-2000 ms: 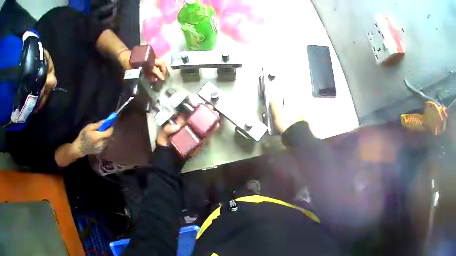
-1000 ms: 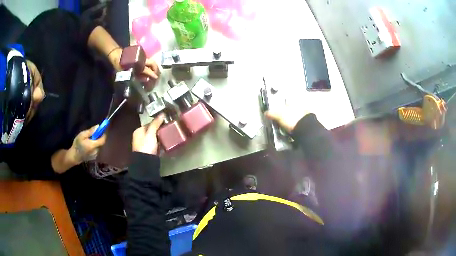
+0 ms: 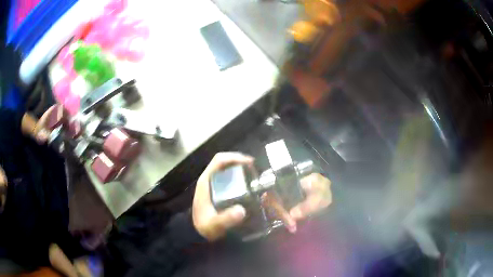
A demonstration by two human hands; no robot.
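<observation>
My left hand (image 3: 208, 208) is closed around a grey steel mould insert (image 3: 228, 185), off the table's front edge. My right hand (image 3: 313, 197) grips the post end of the same metal assembly. Blur hides exactly how its pieces join. Two dull pink moulded parts on cores (image 3: 120, 144) lie at the table's left front corner. An insert bar (image 3: 102, 94) with knobs lies behind them.
The off-white table (image 3: 178, 81) bears a smartphone (image 3: 221, 45), a green bottle (image 3: 94, 64) and glossy pink parts (image 3: 125, 32). A seated co-worker's hand (image 3: 37, 127) is at the left. An orange bundle (image 3: 311, 21) is at the top; dark, blurred machinery lies right.
The view has swung right. My left hand has left the pink parts, my right hand has left the table, and both now hold metal pieces off the table's edge.
</observation>
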